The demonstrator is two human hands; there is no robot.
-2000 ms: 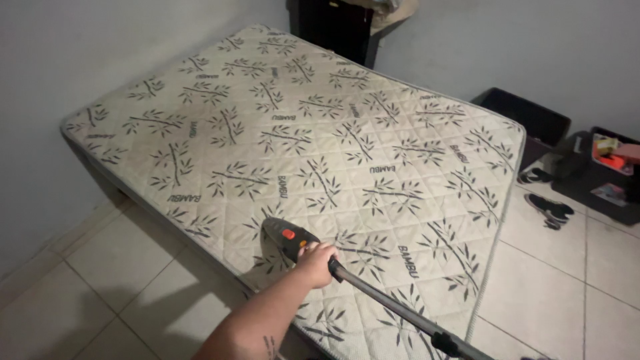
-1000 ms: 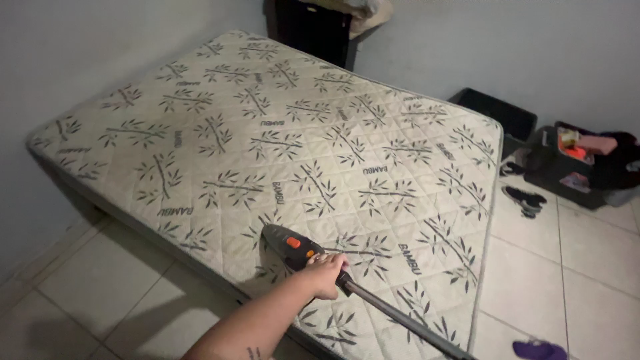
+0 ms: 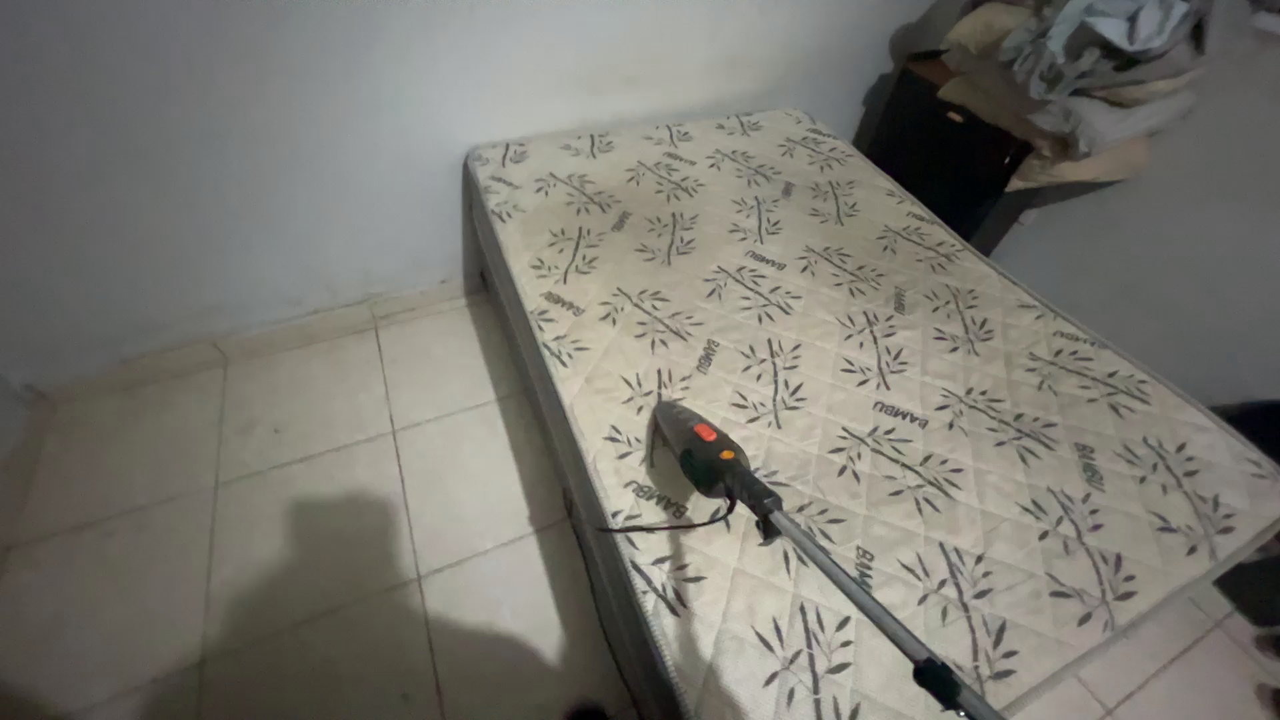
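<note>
Neither my left hand nor my right hand shows in the head view now. A dark stick vacuum cleaner with a red button and a smaller orange one lies on a quilted mattress printed with leafy bamboo twigs. Its grey metal tube runs down to the lower right and out of the frame. From the vacuum's handle a thin black cord crosses the mattress to its left edge.
Pale floor tiles spread left of the bed, with a shadow across them. At the upper right, a dark cabinet stands by the wall under a heap of cloths and bags. Dark objects lie partly in view at the right edge.
The hand that was on the vacuum's handle in both earlier frames has let go and left the view. The vacuum stays on the mattress. The view has swung left.
</note>
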